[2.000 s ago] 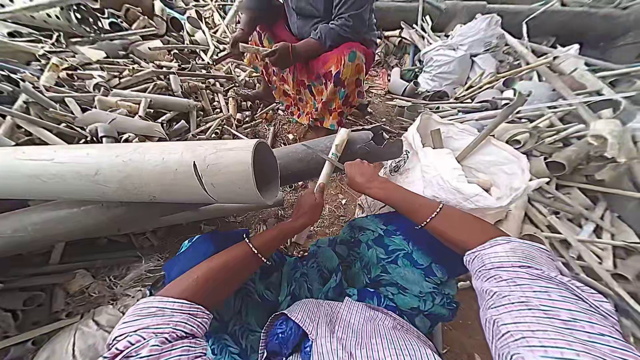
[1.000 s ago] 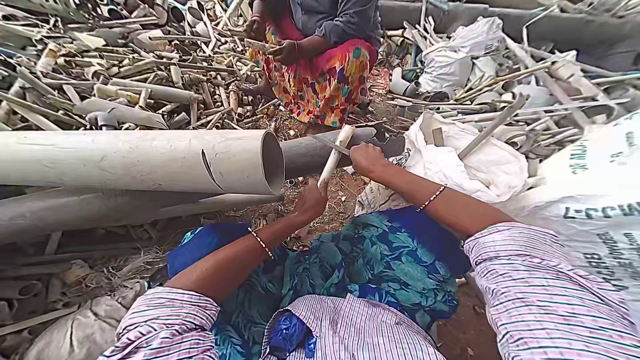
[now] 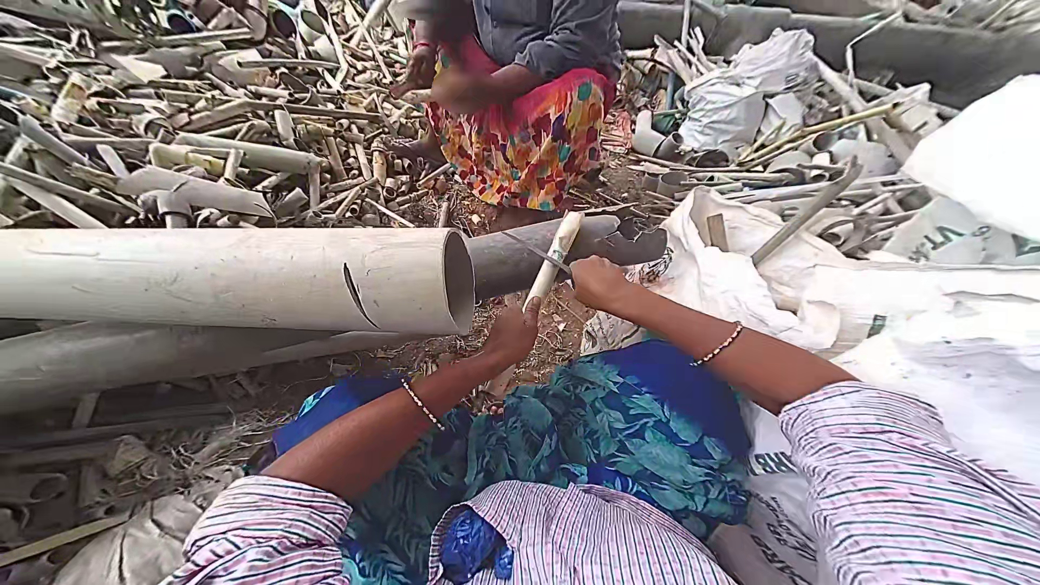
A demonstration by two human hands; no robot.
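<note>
My left hand (image 3: 512, 331) is closed around the lower end of a short white plastic pipe (image 3: 546, 272), which tilts up and away from me. In my right hand (image 3: 600, 283) is a knife, its handle hidden in the fist. The thin metal knife blade (image 3: 532, 248) lies across the pipe above my left hand and points up and left. Just left of my hands is the open end of a wide white pipe (image 3: 390, 280). A grey pipe (image 3: 520, 260) with a broken end lies behind the short pipe.
Across from me a person in a colourful skirt (image 3: 528, 138) crouches, holding a small piece. Heaps of scrap pipes (image 3: 236, 154) fill the back left. White woven sacks (image 3: 715, 276) lie at my right, one with a stick poking out. A large white sheet or sack (image 3: 975, 162) stands far right.
White sacking with printing has come into view and spread at my right. Both hands have kept hold of the pipe and the knife. The other person's hands have moved slightly.
</note>
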